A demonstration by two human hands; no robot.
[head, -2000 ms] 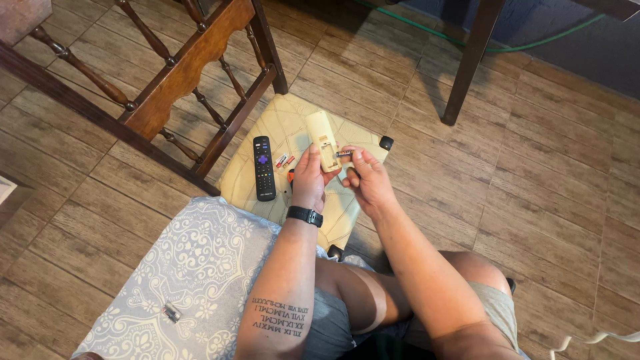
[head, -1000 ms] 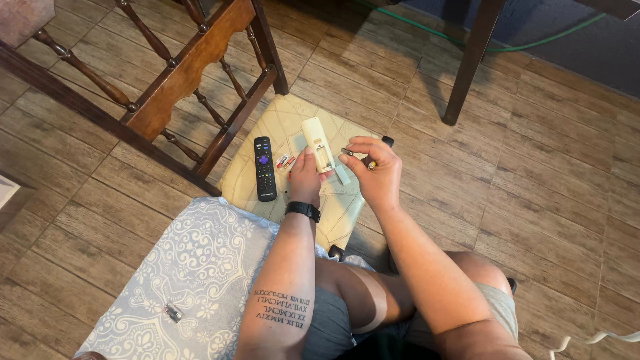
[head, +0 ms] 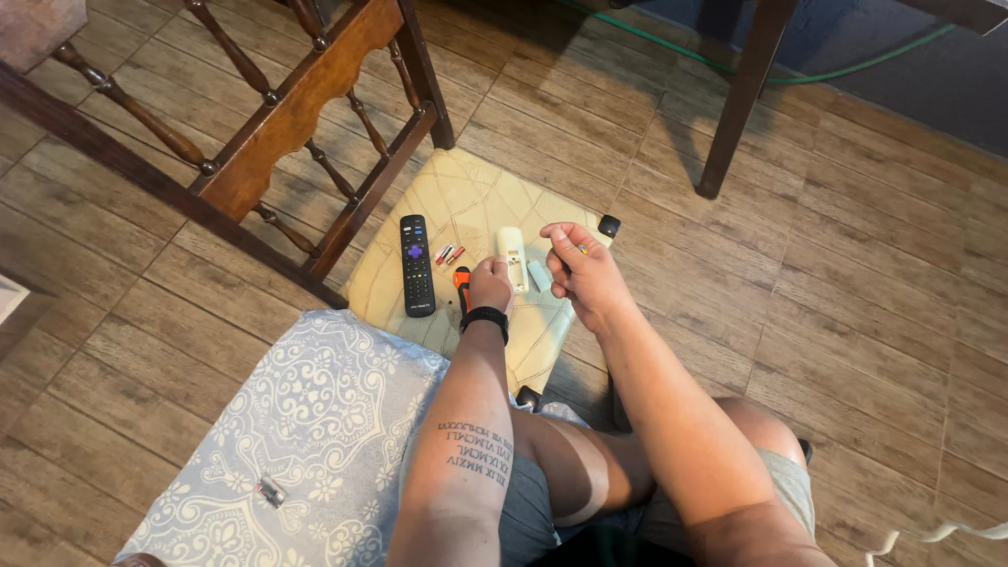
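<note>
My left hand (head: 491, 285) holds the lower left side of a white remote control (head: 513, 256), whose battery compartment faces up and shows no batteries. Just right of it a pale battery cover (head: 539, 276) lies on the chair seat. My right hand (head: 583, 272) is raised beyond the cover, fingers curled around small batteries (head: 583, 249), mostly hidden. A black remote control (head: 417, 265) with a purple pad lies to the left. Between the two remotes are small red-and-white batteries (head: 450, 253) and an orange-and-black tool (head: 462, 285), partly behind my left hand.
Everything rests on a cream padded chair seat (head: 488, 181) with a dark wooden backrest (head: 307, 110) at the left. A patterned cloth (head: 315, 378) in front bears a small packet of batteries (head: 271, 491). A dark table leg (head: 744, 102) stands at upper right, near a green hose (head: 866, 75).
Two seconds ago my right fingers held a battery at the white remote's compartment. My right hand has drawn away to the right with small batteries, and the compartment now shows empty.
</note>
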